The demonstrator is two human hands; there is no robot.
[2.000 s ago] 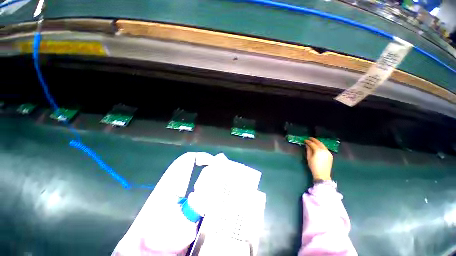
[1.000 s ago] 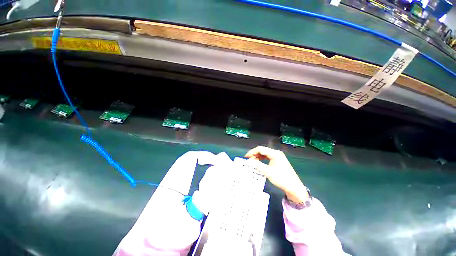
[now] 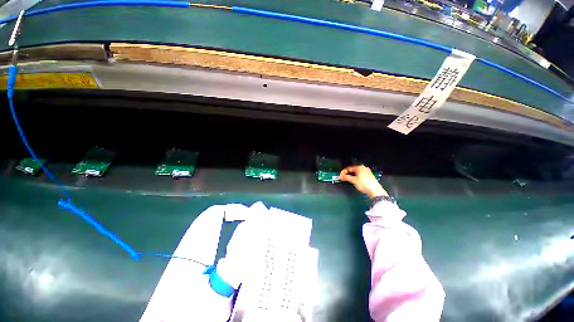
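Observation:
A white label sheet (image 3: pixel 280 270) with rows of small dark marks lies over the near bench. My left hand (image 3: pixel 242 242) holds it; the hand is overexposed and its fingers are hard to tell from the sheet. My right hand (image 3: pixel 360 180) reaches over the conveyor, fingertips pinched at the right near edge of a green circuit board (image 3: pixel 327 168). Whether a small label is between the fingertips cannot be seen. Another board shows partly behind the right hand. More boards, such as one circuit board (image 3: pixel 261 166), lie spaced in a row to the left.
A blue wrist strap (image 3: pixel 219 282) joins a coiled cord (image 3: pixel 101 230) running up left to a clip (image 3: pixel 17 28). Beyond the dark conveyor belt (image 3: pixel 214 183) is a metal-edged shelf with a yellow label (image 3: pixel 50 80), blue grounding line (image 3: pixel 340 29) and hanging paper tag (image 3: pixel 428 97).
My right hand has moved from the sheet's top edge out to a board on the conveyor. The sheet stays in my left hand. The view has shifted, so shelf and tag appear further left.

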